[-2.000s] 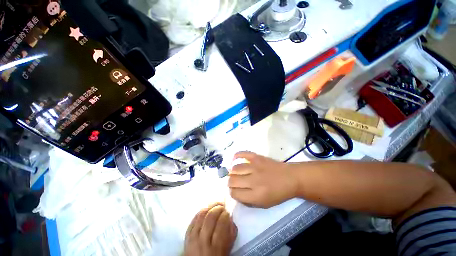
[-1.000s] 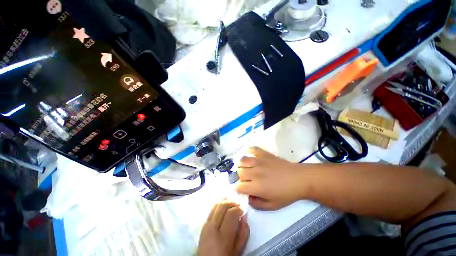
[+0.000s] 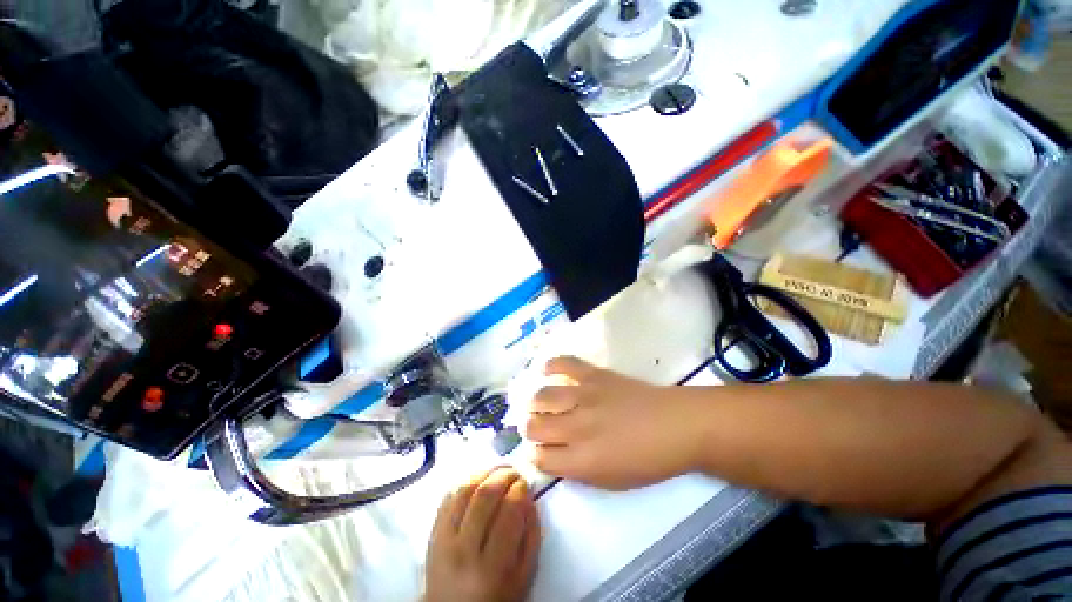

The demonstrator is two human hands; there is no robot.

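Observation:
White fabric (image 3: 312, 535) lies on the white table left of my hands, with narrow folds in it; its edges are washed out by glare. The white sewing machine (image 3: 388, 229) stands in front of me. My left hand (image 3: 484, 535) rests with bent fingers near the presser foot area, fingertips by the washed-out cloth. My right hand (image 3: 605, 426) is curled just right of the needle area. I cannot tell what either hand's fingers hold. A curved metal guard (image 3: 253, 488) sits left of the needle.
A phone (image 3: 129, 282) hangs over the machine's left end. A black strip with pins (image 3: 558, 176) drapes over the head. Black scissors (image 3: 764, 323), a wooden block (image 3: 829, 294), an orange tool (image 3: 766, 191) and a red tray (image 3: 911, 241) are at the right.
The view has shifted, and the phone appears lower and further left. Both hands remain beside the needle area. A thin dark line now shows on the white surface between them.

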